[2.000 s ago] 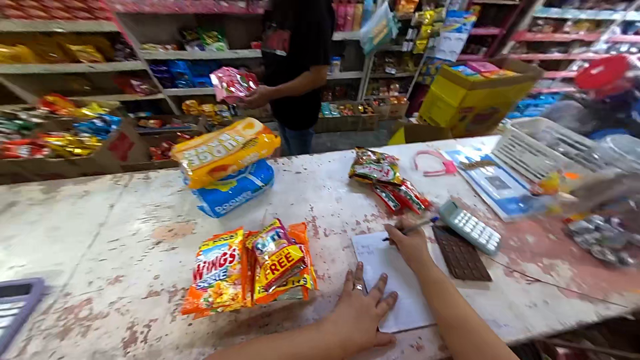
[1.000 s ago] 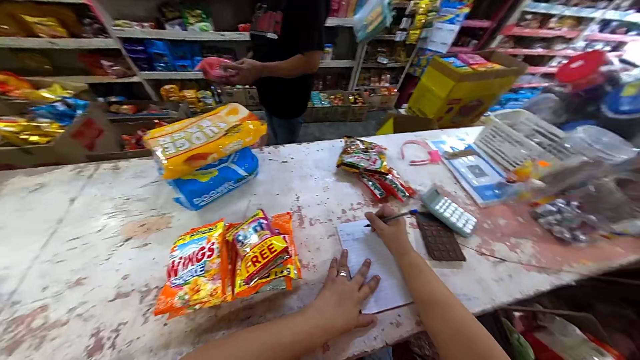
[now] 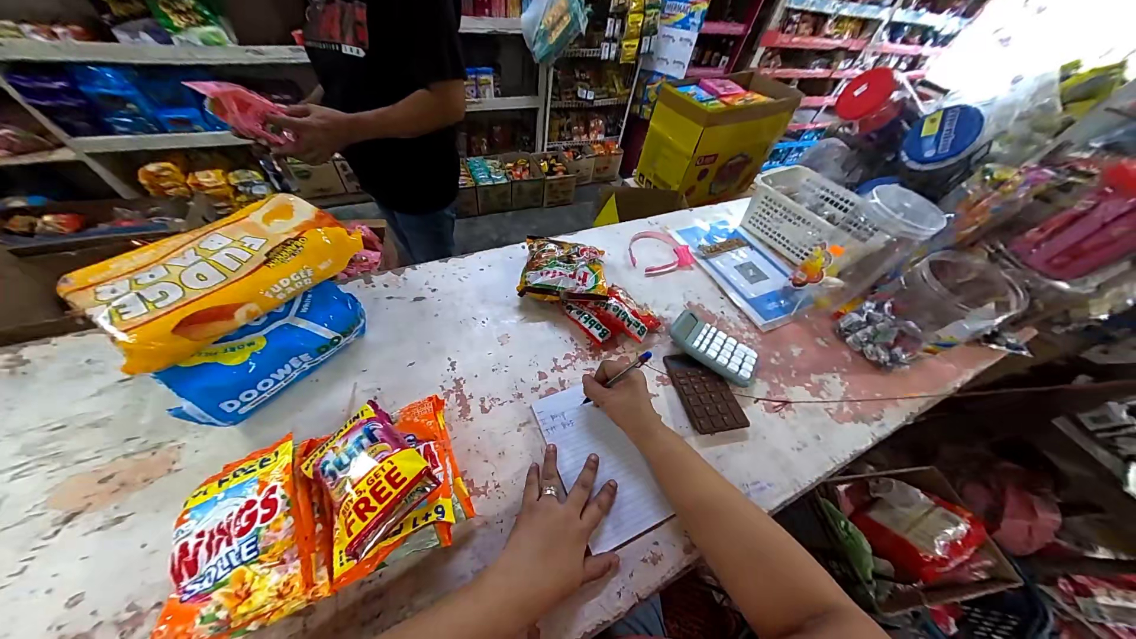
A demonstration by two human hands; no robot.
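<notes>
My right hand (image 3: 623, 398) grips a blue-capped pen (image 3: 628, 368), its tip on the upper part of a lined paper pad (image 3: 608, 479) that bears some handwriting. Fingers spread, my left hand (image 3: 555, 519) rests flat on the pad's left edge, a ring on one finger. Just right of the pad lie a brown chocolate-bar-like calculator or case (image 3: 707, 395) and a grey-green calculator (image 3: 715, 348). Detergent packets (image 3: 235, 532) lie left of my left hand. Behind them, a yellow pack of fudge bars (image 3: 213, 275) rests on a blue Doowee pack (image 3: 266, 355).
Snack packets (image 3: 564, 269), red packets (image 3: 612, 315) and a pink headband (image 3: 661, 253) lie beyond the pad on the worn counter (image 3: 426, 342). A white basket (image 3: 803, 217) and plastic jars stand at right. Across the counter, a person (image 3: 390, 115) holds a pink pack (image 3: 244, 111).
The person across the counter has moved the pink pack to between both hands. My hands stay at the paper, the pen in my right hand.
</notes>
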